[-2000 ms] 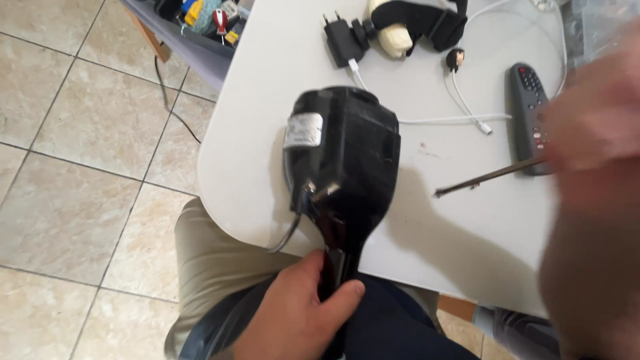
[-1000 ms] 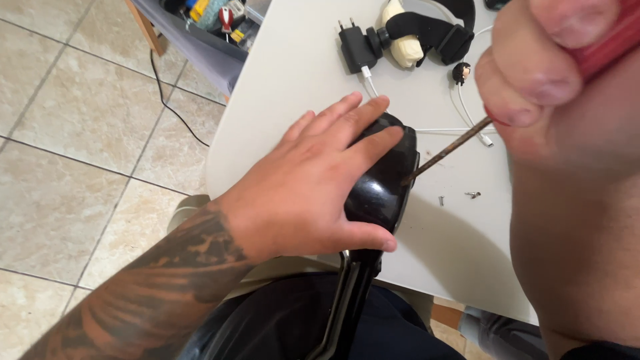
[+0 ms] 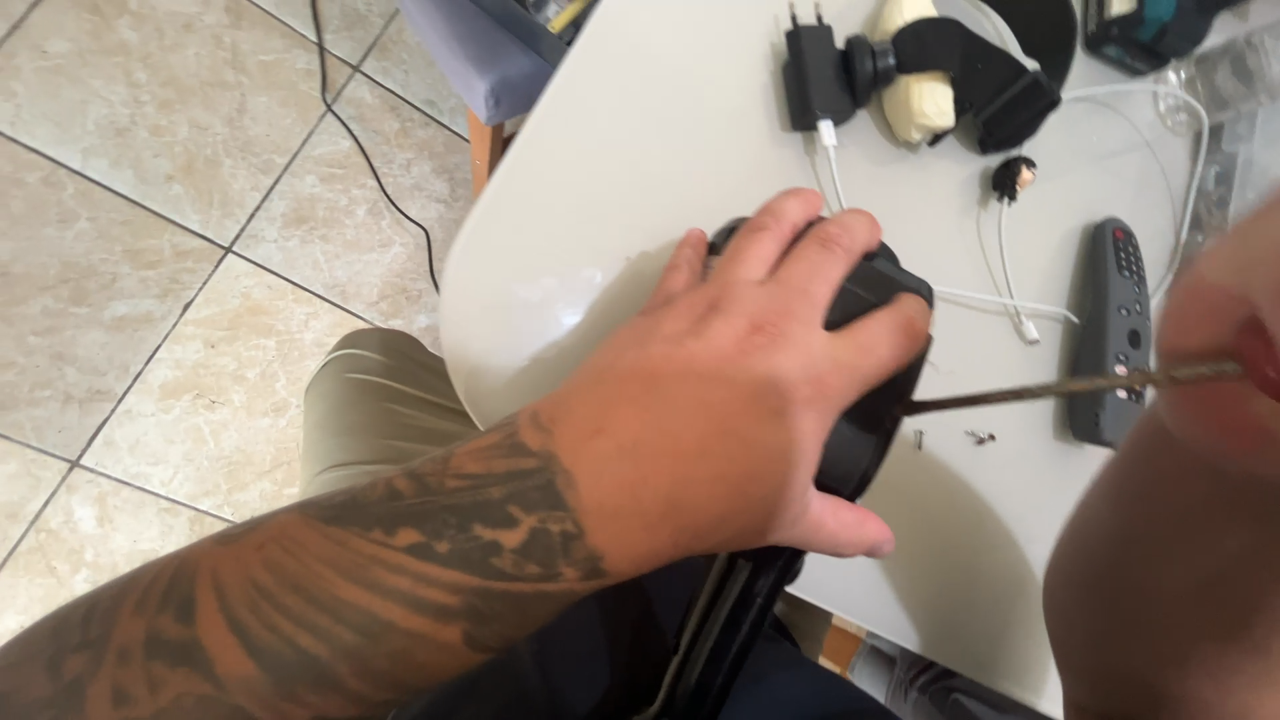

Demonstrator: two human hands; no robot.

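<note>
My left hand [image 3: 720,400] lies spread over the black plastic housing of a handled appliance [image 3: 860,440], gripping it at the table's edge; its kind cannot be told. The appliance's black handle [image 3: 735,620] points down over my lap. At the right edge my right hand [image 3: 1215,330], partly cut off and blurred, is closed on a screwdriver with a red handle [image 3: 1262,355]. The rusty screwdriver shaft [image 3: 1060,387] reaches left, and its tip meets the housing's right side. Small screws [image 3: 980,437] lie on the table just right of the housing.
On the white table [image 3: 620,170] are a black plug charger [image 3: 815,70] with a white cable, a black strap device [image 3: 970,70], a small figure-like cable piece [image 3: 1013,178] and a grey remote control [image 3: 1110,330]. A grey padded edge [image 3: 490,70] stands beyond the left table edge.
Two seconds ago my left hand held the handle; it is now on the housing. The screwdriver, earlier apart from the appliance, now touches its side. The view has moved closer.
</note>
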